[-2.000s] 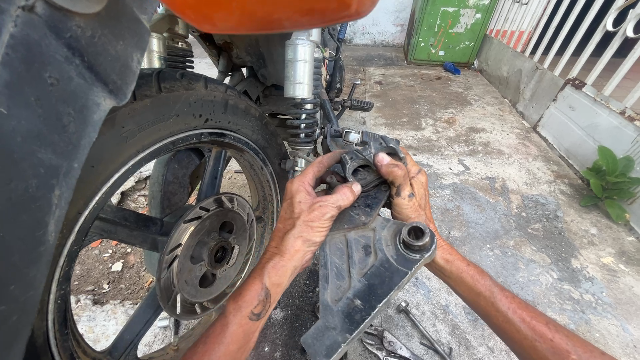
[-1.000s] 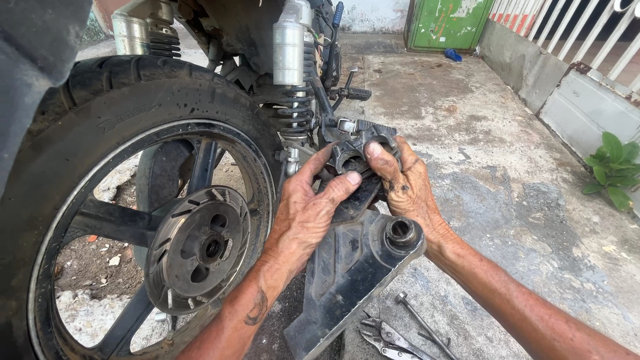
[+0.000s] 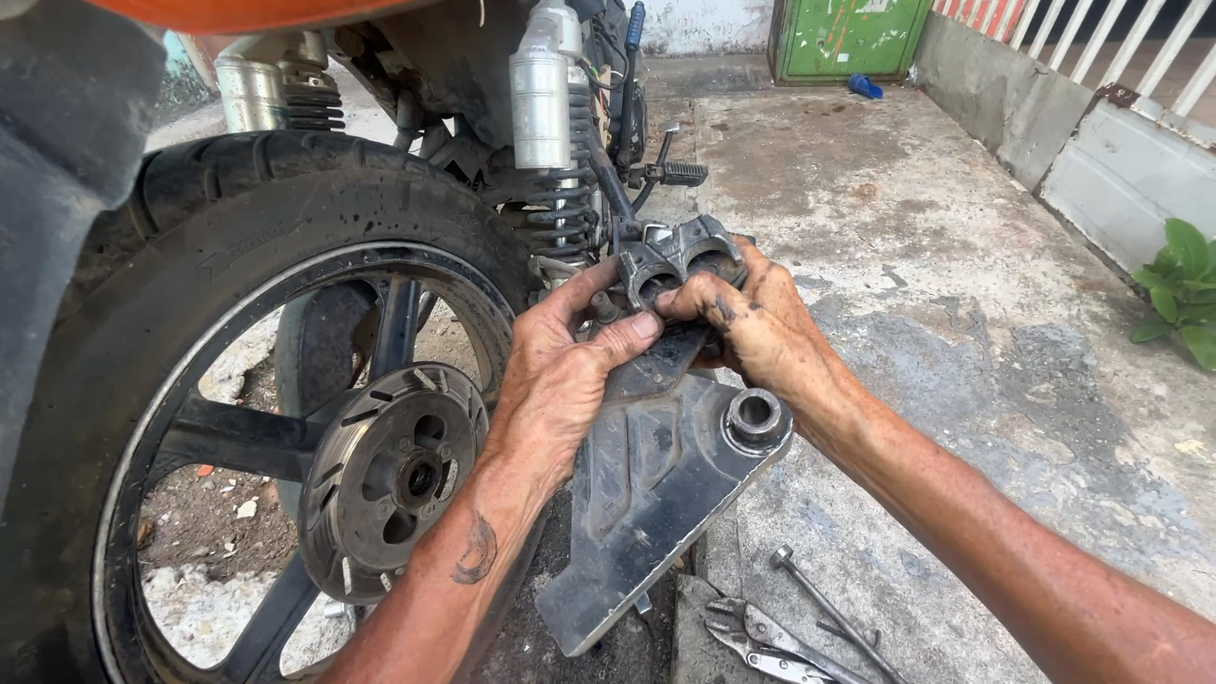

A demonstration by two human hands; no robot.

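Note:
My left hand (image 3: 570,366) grips the left side of a two-bore brake caliper (image 3: 689,255), its thumb below the left bore. On the caliper's right side is my right hand (image 3: 760,313), its thumb pressed at the lower edge of the bores and its other fingers behind, partly hidden. Below the caliper hangs a black metal bracket (image 3: 632,494) with a round bushing (image 3: 755,418) at its right corner; the joint between them is partly covered by my hands. The motorcycle's wheel (image 3: 275,275), with a slotted brake disc (image 3: 389,484), stands to the left.
Locking pliers (image 3: 760,641) and a long bolt (image 3: 836,617) lie on the concrete at the bottom. A coil-spring shock absorber (image 3: 560,209) and a footpeg (image 3: 679,174) are beyond my hands. A low wall (image 3: 1007,109) with white railings and a plant (image 3: 1183,290) borders the right.
My right thumb has moved from over the right bore down to the lower edge between the bores. Both hands still hold the caliper.

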